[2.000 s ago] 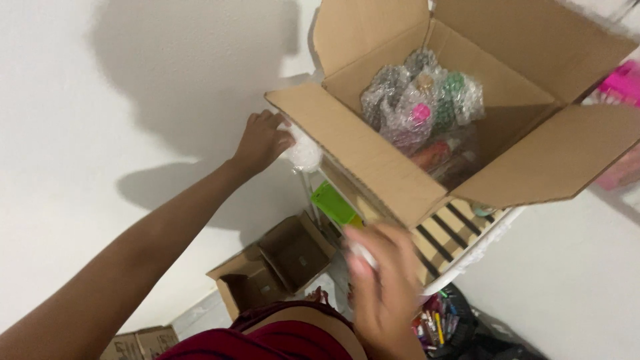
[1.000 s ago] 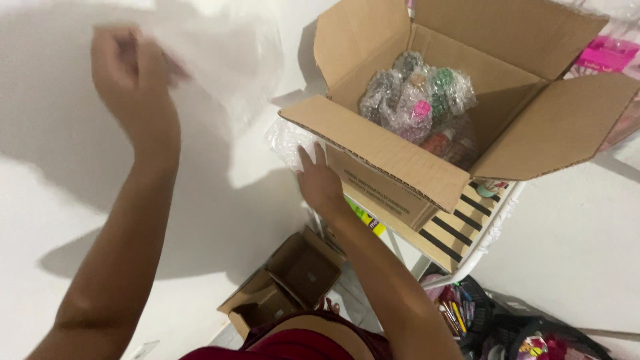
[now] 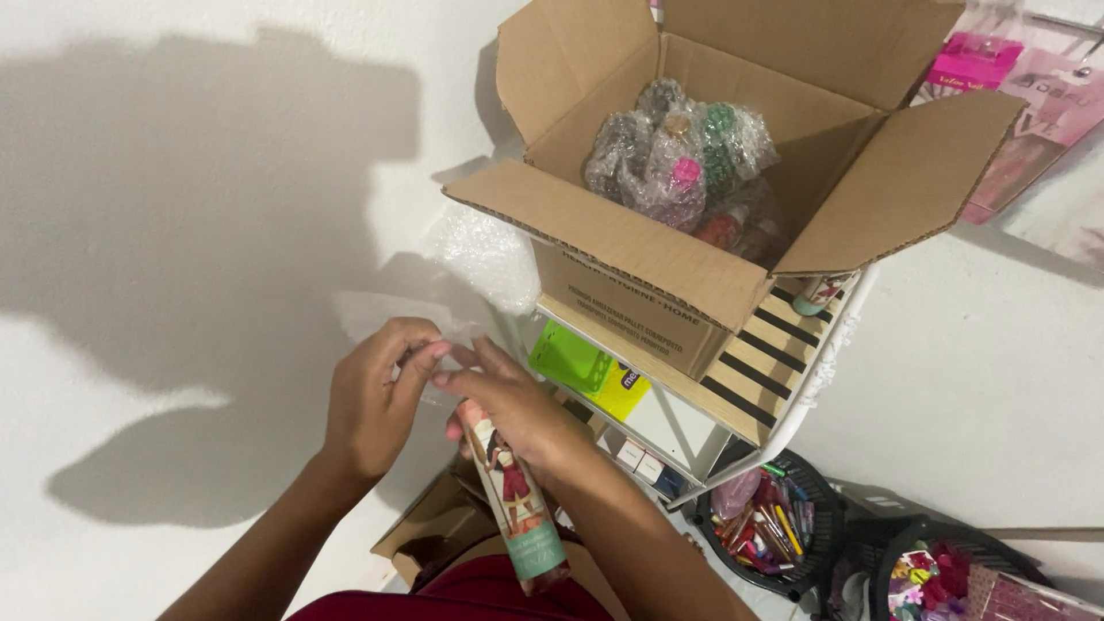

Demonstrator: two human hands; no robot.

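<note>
In the head view my left hand (image 3: pixel 384 401) pinches a thin clear plastic sheet (image 3: pixel 371 319) between thumb and fingers. My right hand (image 3: pixel 517 405) touches the same sheet near its fingertips and holds a slim bottle (image 3: pixel 513 504) with an illustrated label and a teal band, which slants down from the palm. Up and to the right, an open cardboard box (image 3: pixel 634 293) holds several bubble-wrapped bottles (image 3: pixel 681 155), one with a pink cap and one with a green top. Loose bubble wrap (image 3: pixel 487 254) lies by the box's left side.
The box stands on a slatted shelf rack (image 3: pixel 763 354) with another small bottle (image 3: pixel 815 295) at its right corner. Below are a green plastic basket (image 3: pixel 571 355), small boxes, black baskets (image 3: pixel 835 517) of pens and trinkets, and an open carton (image 3: pixel 440 517). Pink packages hang at right.
Both hands have come together below and left of the box. The raised left hand has moved down. The labelled bottle now shows in my right hand.
</note>
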